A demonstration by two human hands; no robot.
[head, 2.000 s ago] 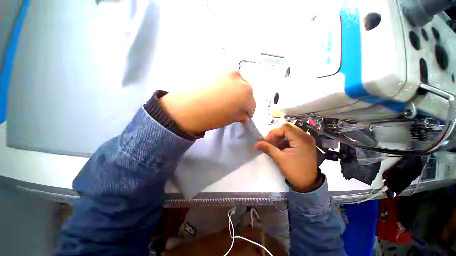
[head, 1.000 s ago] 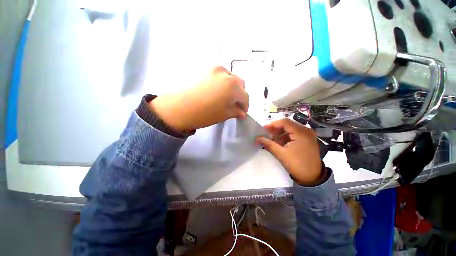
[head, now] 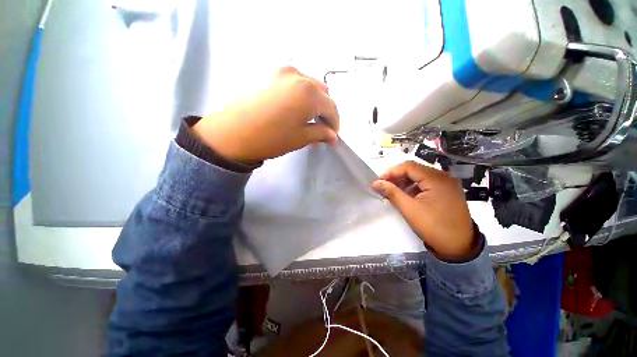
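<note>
A light grey fabric piece (head: 300, 209) lies on the white table in front of me, one corner reaching the front edge. My left hand (head: 297, 115) pinches the upper end of its narrow folded edge (head: 357, 164). My right hand (head: 429, 202) pinches the lower end of the same edge between thumb and fingertips. The fold is stretched straight between both hands, left of and a little below the sewing machine's needle area (head: 385, 143). The needle and presser foot are too bright and small to make out.
The white sewing machine (head: 482, 63) with a blue stripe stands at upper right. Black ribbed pieces (head: 524, 206) lie under clear plastic at right, beside a black block (head: 590, 208). A tape measure (head: 335, 270) runs along the front edge. White earphone cord (head: 327, 314) hangs over the lap.
My hands have moved apart, the left up and left, the right slightly right and down. A longer stretch of folded edge shows between them. The view has shifted slightly.
</note>
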